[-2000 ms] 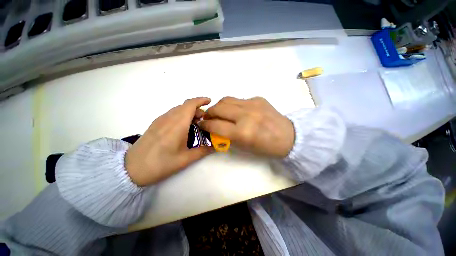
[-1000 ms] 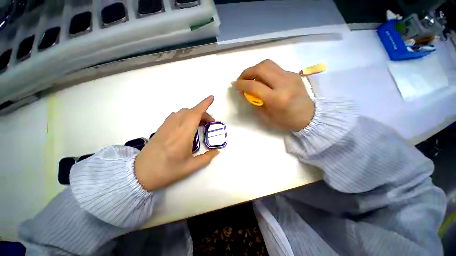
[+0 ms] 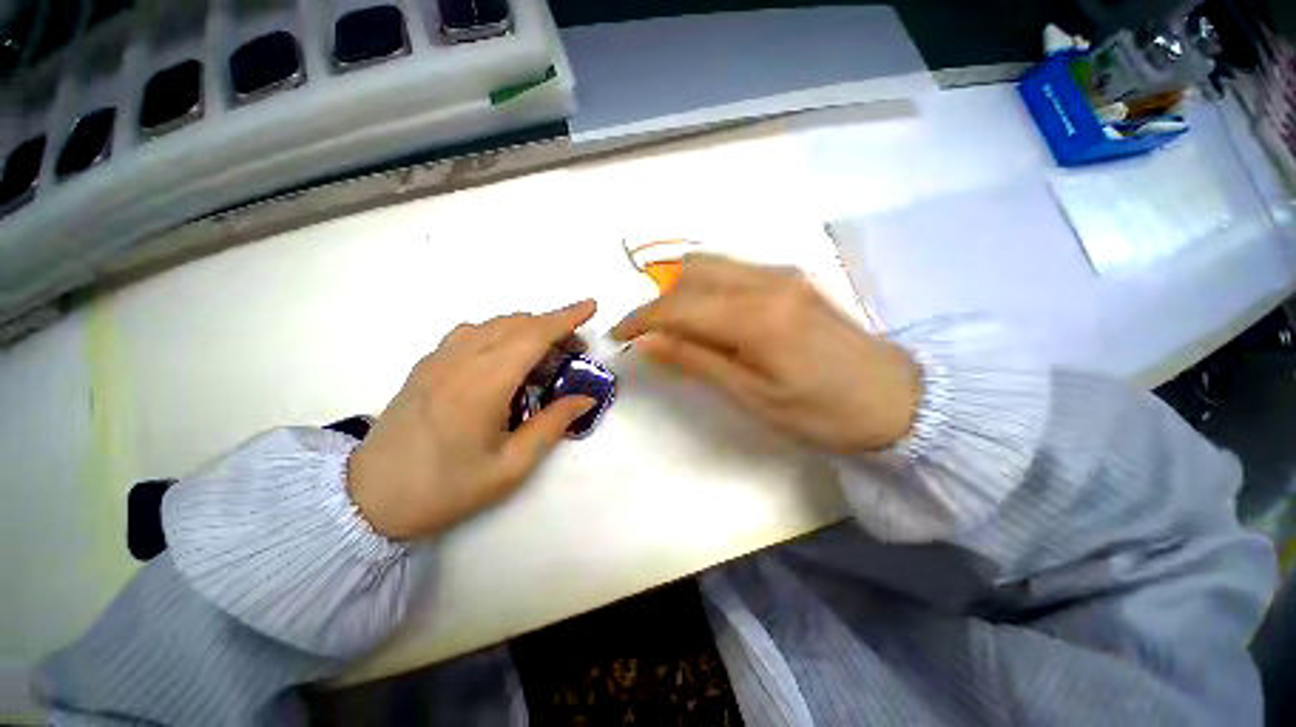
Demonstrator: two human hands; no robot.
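My left hand (image 3: pixel 462 426) holds a dark square watch body (image 3: pixel 583 386) with a purple sheen between thumb and fingers, low over the cream board. Another dark watch body is partly hidden behind my left fingers. My right hand (image 3: pixel 782 348) is pinched at the watch's upper right edge on a small pale piece (image 3: pixel 614 344); whether it is film or a stick tip is unclear. An orange-handled tool (image 3: pixel 664 273) with a whitish wide head shows just beyond my right fingers, its handle partly hidden by them.
Dark watch bodies (image 3: pixel 148 518) lie by my left sleeve. A white tray (image 3: pixel 355 135) of watch bodies stands at the back left, a grey-white sheet (image 3: pixel 739 64) beside it. A blue supply box (image 3: pixel 1066 117) and white wipe (image 3: pixel 1144 220) are at the right.
My right hand has come back left to the watch. The orange tool has left its grip and shows beyond the fingers. The yellow stick at the back right is no longer visible there.
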